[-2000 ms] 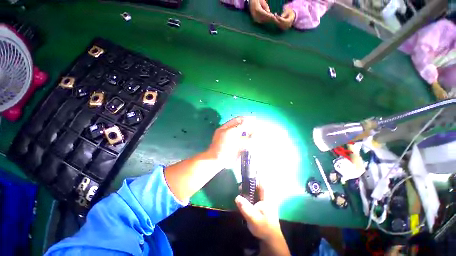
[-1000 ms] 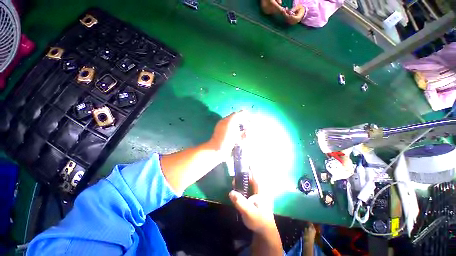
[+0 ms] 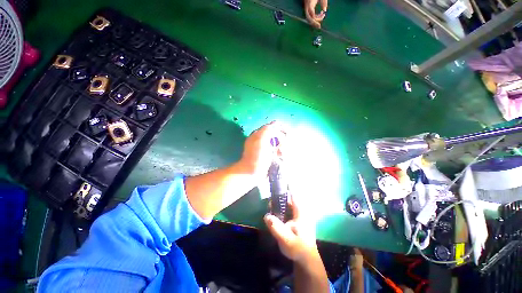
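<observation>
My left hand [image 3: 256,150] holds a small housing [image 3: 275,142] with a round dark centre in the lamp glare; the glare washes out its rim and my fingertips. My right hand [image 3: 291,232] is closed around the black ribbed handle of a screwdriver [image 3: 278,194], which points up toward the housing. Whether its tip touches the housing cannot be told. A black blister tray [image 3: 66,146] lies at the left with gold-framed housings [image 3: 119,131] and black housings [image 3: 145,110] in its pockets.
A gooseneck lamp [image 3: 398,151] shines from the right. Round dark parts [image 3: 355,206], a pale stick [image 3: 366,196] and tangled cables [image 3: 438,214] lie below it. Small units [image 3: 353,51] lie along the far bench. Another person's hand [image 3: 315,11] is at the top; a fan [image 3: 8,48] stands at left.
The view has shifted, and the lamp and tray sit differently in the picture. Both hands stay together in the glare. The far person's hand shows less, and more small units show on the far bench.
</observation>
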